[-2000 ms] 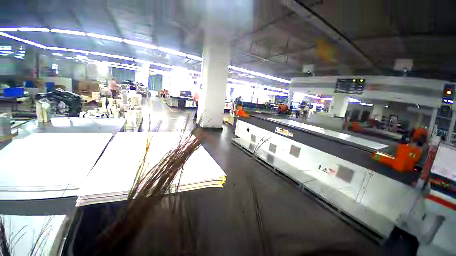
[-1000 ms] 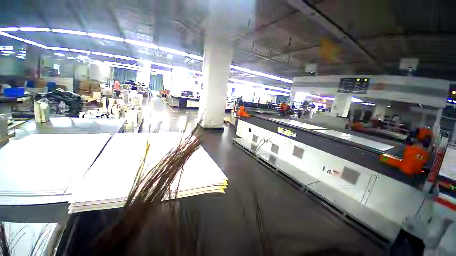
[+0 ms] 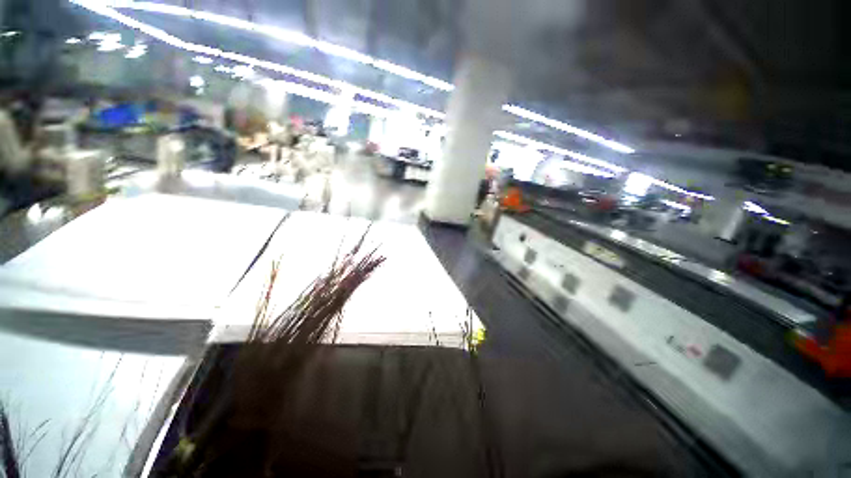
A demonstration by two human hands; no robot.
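Observation:
A stack of large white sheets [image 3: 373, 238] lies in front of me, left of the middle, with several thin layered edges facing me. Yellow tape pieces [image 3: 479, 335] show at its near right corner. A second stack of white sheets [image 3: 159, 257] lies to its left, with a narrow dark gap between them. Another white sheet [image 3: 75, 392] is at the lower left, cut off by the picture's edge. Neither of my hands is in the picture. Dark-brown strands, likely hair, hang across the stack and hide part of it. The picture is blurred.
A long white cutting machine [image 3: 644, 327] runs along the right, with an orange part [image 3: 829, 347] at the right edge. A dark floor aisle [image 3: 560, 392] lies between stack and machine. A white pillar [image 3: 467, 140] stands behind the stacks. Blurred goods are at the far left.
The view has tilted and turned left. The stacks, pillar and machine now sit further right in the picture, and more of the lower-left sheet shows. No hand has appeared.

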